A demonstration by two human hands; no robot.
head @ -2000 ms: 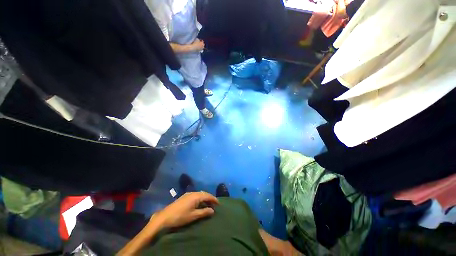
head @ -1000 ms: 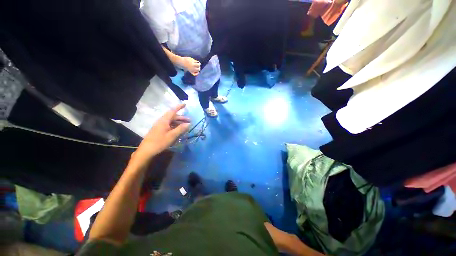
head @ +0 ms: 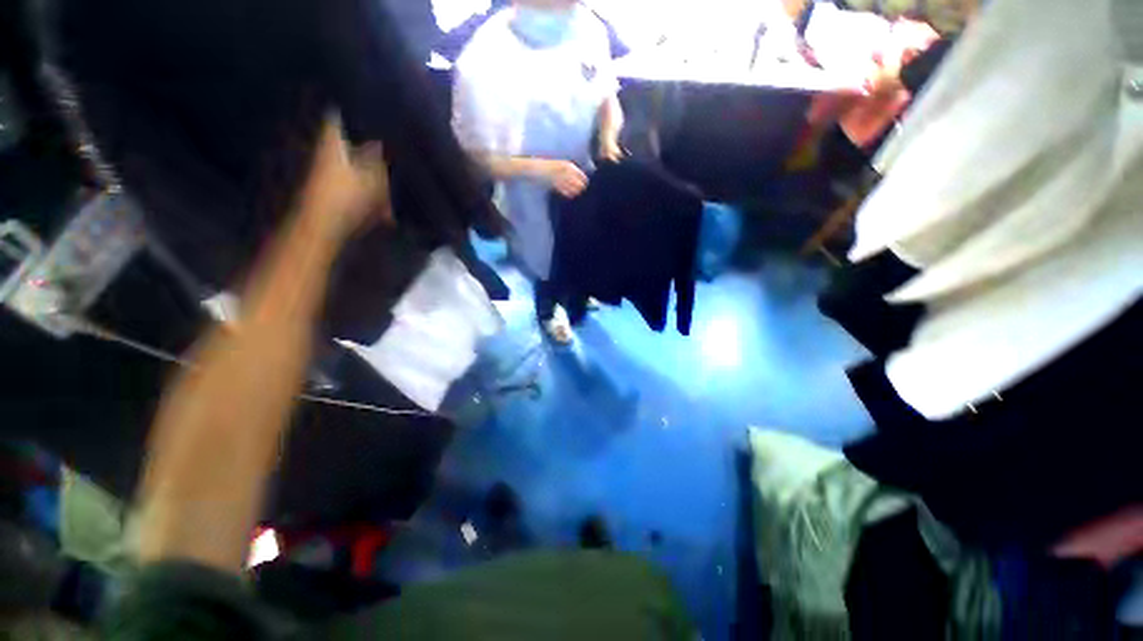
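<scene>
My left hand is raised at the upper left against the hanging black jackets. It is blurred, and its fingertips are partly lost against the dark cloth, so I cannot tell whether it grips it. A white cloth or sheet hangs just below and to the right of the dark garments. My right hand is not in view.
A person stands ahead, holding a dark garment. Cream jackets hang at right above dark ones. A green woven sack stands lower right on the blue floor. A bright table is at the back.
My left hand has risen from near my lap to the black jackets. The view has tilted up, showing the bright table. The person now holds a dark garment out in front.
</scene>
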